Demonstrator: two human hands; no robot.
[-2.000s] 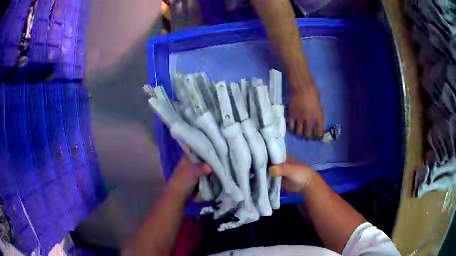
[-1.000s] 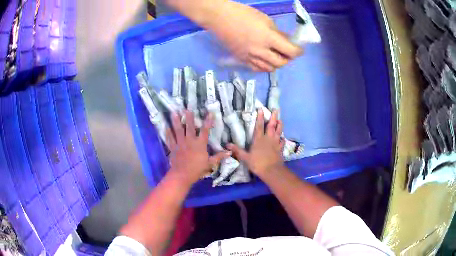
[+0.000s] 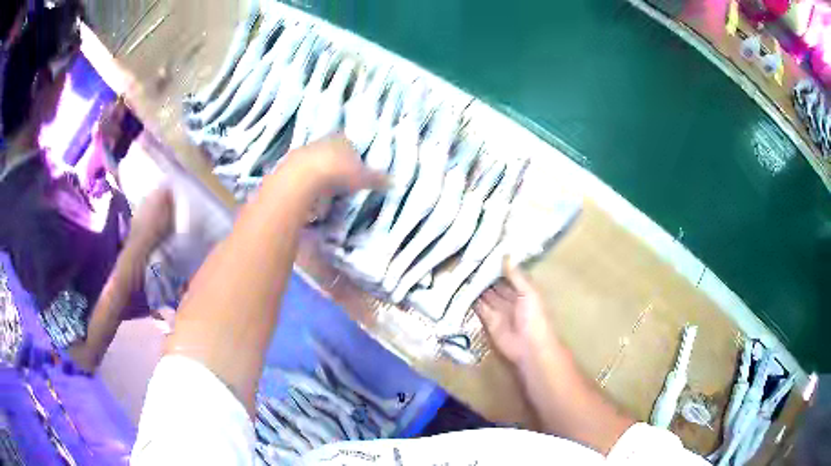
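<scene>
A row of pale moulded legs (image 3: 415, 214) lies side by side across the brown cardboard (image 3: 606, 300). My left hand (image 3: 323, 171) is blurred over the middle of the row, with fingers pointing right; its grip is unclear. My right hand (image 3: 515, 314) is at the row's near right end, fingers apart against the end leg's lower part, not closed round it. A thin black strap (image 3: 456, 346) lies at the cardboard's near edge, left of my right hand.
A blue crate (image 3: 424, 410) holding pale legs is below the table edge. At right are a single leg (image 3: 676, 378), a small whitish dish (image 3: 699, 411) and a few legs with black parts (image 3: 752, 400). Another person (image 3: 68, 214) is at left. A green surface (image 3: 583, 82) lies beyond.
The view has swung from the blue crate to the table. My hands have left the legs in the crate and are now at the table row. The other person is now at the left.
</scene>
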